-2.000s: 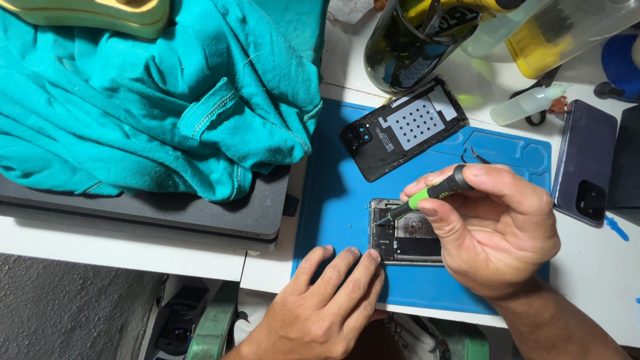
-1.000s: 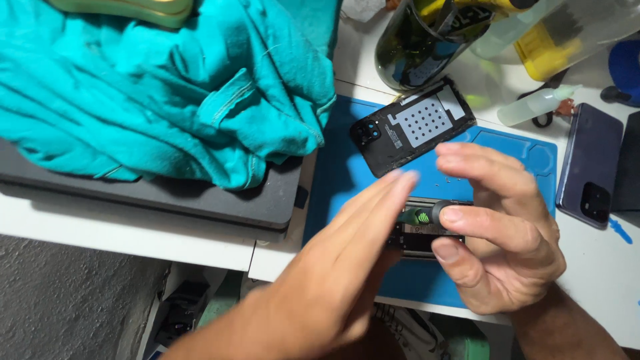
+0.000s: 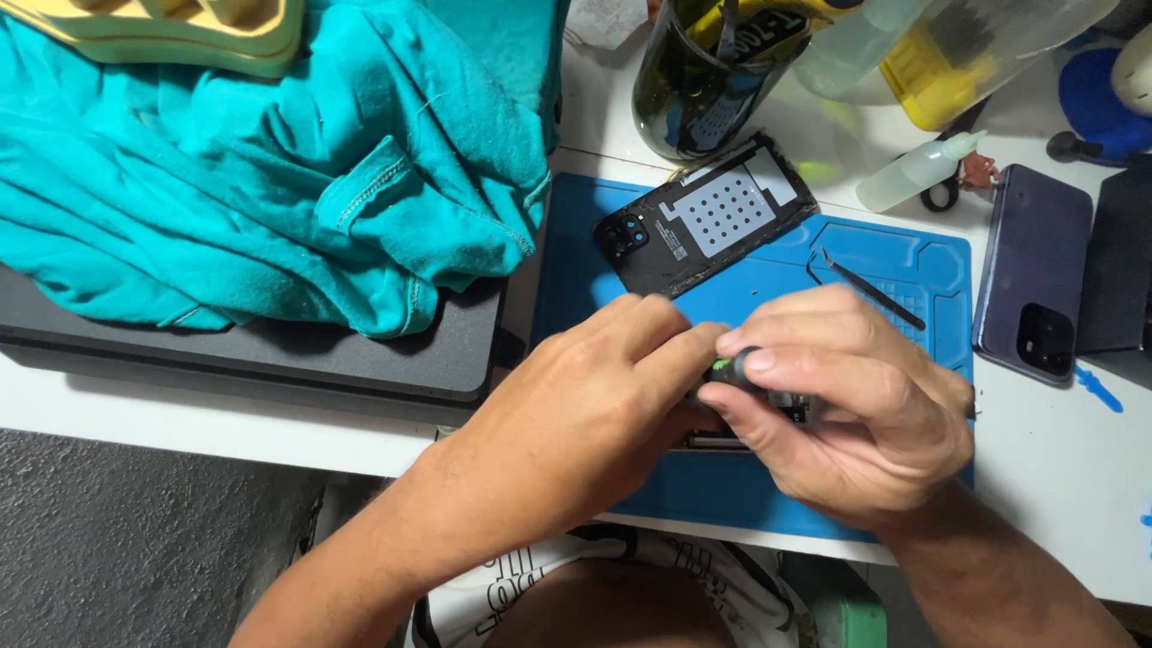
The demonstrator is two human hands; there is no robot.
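Observation:
My right hand (image 3: 846, 405) grips the black-and-green handle of a screwdriver (image 3: 740, 367), seen end-on between thumb and fingers. My left hand (image 3: 603, 396) is bent over the opened smartphone (image 3: 720, 441), its fingertips close to the screwdriver. Whether those fingertips hold anything is hidden. Most of the phone's body lies under both hands on a blue silicone repair mat (image 3: 720, 504). Behind them rests a detached black phone back cover (image 3: 711, 216), its inner side up, with camera openings at its left end. Black tweezers (image 3: 873, 288) lie on the mat to the right.
A teal cloth (image 3: 360, 198) lies heaped on a dark flat box-shaped device (image 3: 360, 360) at left. Behind the mat stand a cut glass container (image 3: 702, 99) with tools and a small translucent bottle (image 3: 918, 171). Another smartphone (image 3: 1030, 261) lies at right, near a black box (image 3: 1116, 279).
My left hand has left the phone's left edge and come over the phone beside the screwdriver. The screwdriver, slanted earlier, now points its handle end up at the camera, still in my right hand.

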